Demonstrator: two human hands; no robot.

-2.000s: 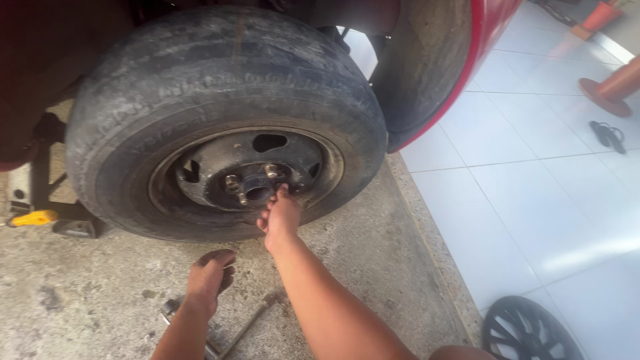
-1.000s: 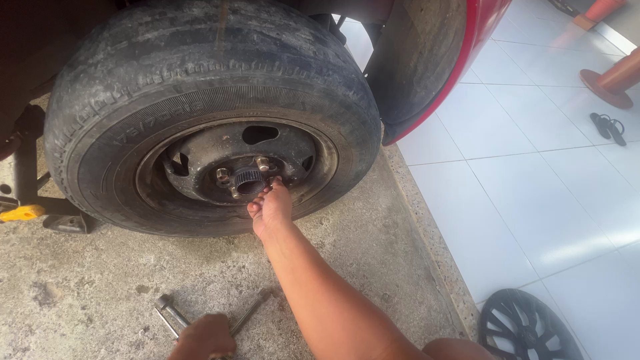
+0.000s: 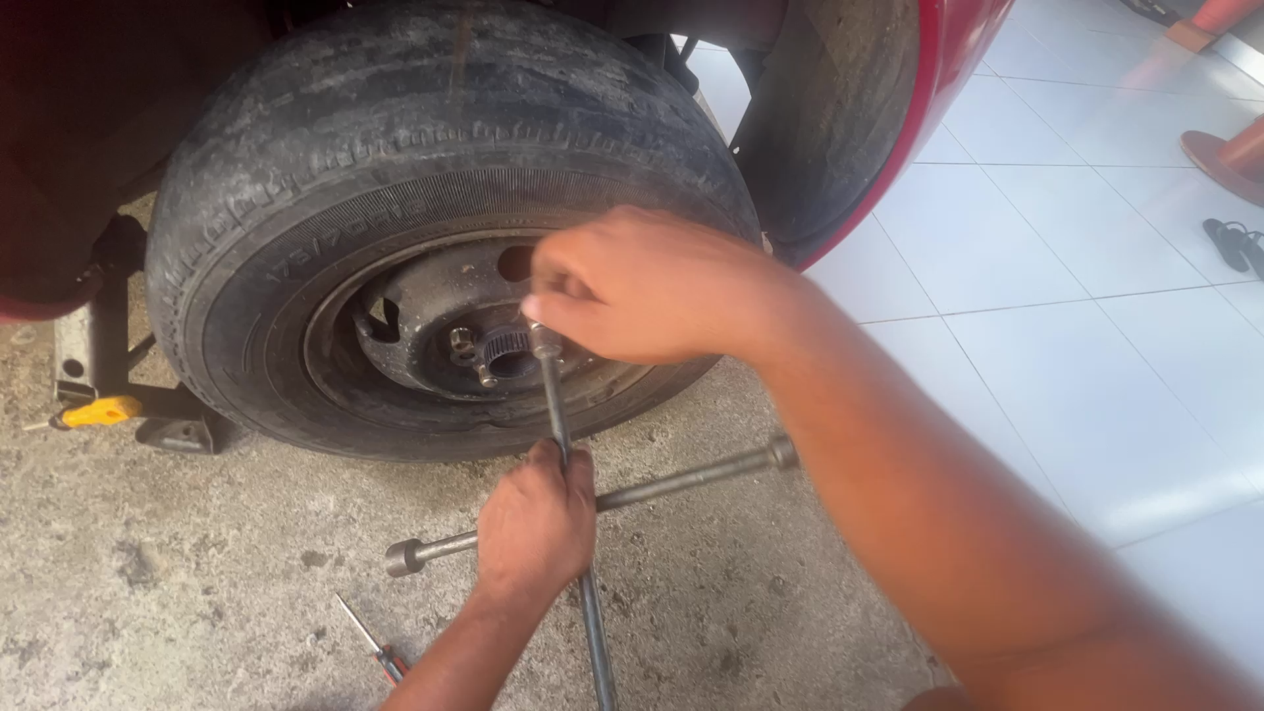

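Observation:
My left hand (image 3: pixel 538 523) grips a four-way lug wrench (image 3: pixel 681 481) near the crossing of its bars. One socket end points up at the steel wheel rim (image 3: pixel 434 286), right of the hub centre (image 3: pixel 508 353). At that socket is my right hand (image 3: pixel 642 286), its thumb and fingertips curled by the socket's mouth; whether it holds a nut there is hidden. A lug nut (image 3: pixel 461 341) shows on the left of the hub. The worn tyre (image 3: pixel 267 227) stands upright under a red car's fender (image 3: pixel 938 109).
A jack (image 3: pixel 89 346) stands at the left, by a yellow-handled tool (image 3: pixel 102 411). A screwdriver (image 3: pixel 363 627) lies on the concrete (image 3: pixel 247 553). White floor tiles (image 3: pixel 1027 227) spread on the right, with black sandals (image 3: pixel 1234 245) and an orange post base (image 3: pixel 1224 163).
My left hand has lifted the lug wrench from the ground, where it lay one second ago. My right hand has moved from beside the hub to the wrench's upper socket.

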